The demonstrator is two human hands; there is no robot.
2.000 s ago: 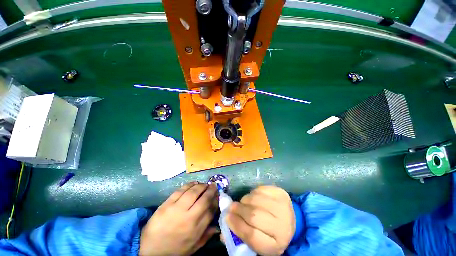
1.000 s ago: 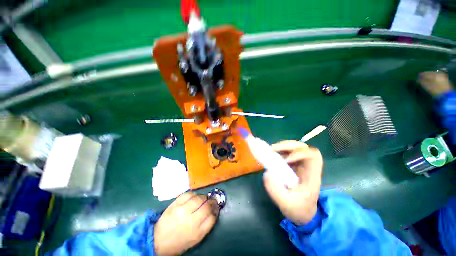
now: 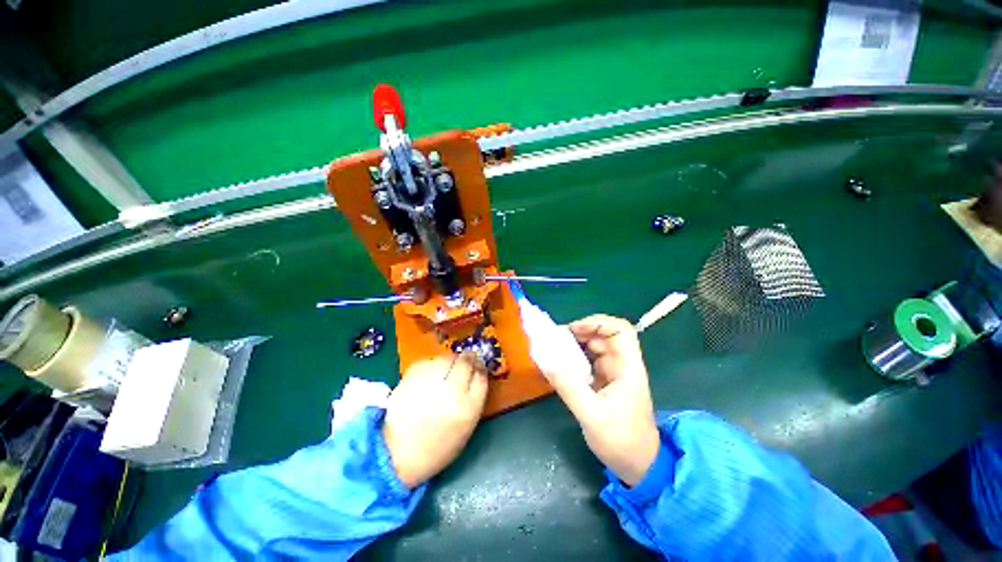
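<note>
The orange toggle press (image 3: 472,220) stands on the bench in front of me, its red toggle handle (image 3: 388,107) upright. My left hand (image 3: 437,412) reaches over the orange base and holds a round part (image 3: 478,352) under its fingertips at the nest; the nest is mostly hidden. My right hand (image 3: 618,393) holds the white squeeze bottle (image 3: 553,343), blue tip pointing up and left, beside the base. Thin side rods (image 3: 549,279) project from both sides of the press. A crumpled white wipe (image 3: 360,402) is partly hidden by my left sleeve.
Other round parts lie left of the press (image 3: 367,341) and behind right (image 3: 667,224). A pale stick (image 3: 661,311), mesh block (image 3: 758,283) and wire spool (image 3: 910,338) are right. A white box (image 3: 167,402), tape rolls (image 3: 64,343) and blue bin (image 3: 68,494) are left.
My left hand has moved from the bench mat onto the press base with the round part. The squeeze bottle was lifted off the part and is held aside. The view has shifted.
</note>
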